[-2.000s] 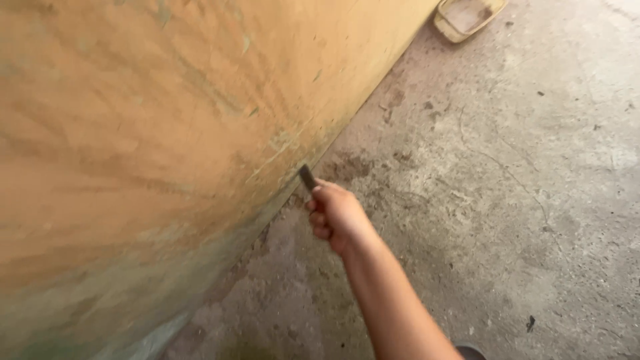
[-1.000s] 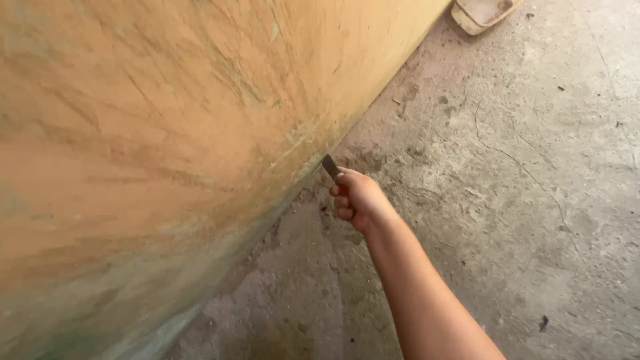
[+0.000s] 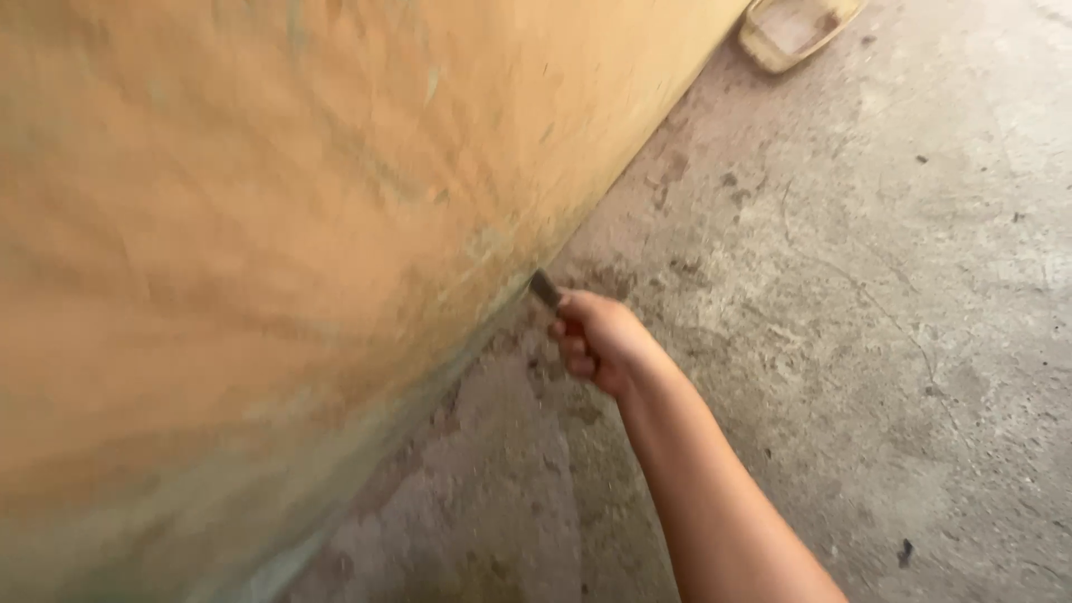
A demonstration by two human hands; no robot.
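Observation:
My right hand is closed around a small dark flat tool, perhaps a scraper blade; its exact kind cannot be told. The tool's far end is at the foot of an orange-painted wall, close to where the wall meets the concrete floor. Whether it touches the wall is unclear from the blur. Worn, greenish and pale patches mark the lower part of the wall. My left hand is out of view.
A yellowish shallow plastic container stands on the floor beside the wall at the upper right. The rough floor has cracks, dark stains and small bits of debris, one dark bit at the lower right.
My right hand keeps hold of the dark tool and stays by the foot of the wall. The view has shifted somewhat between frames.

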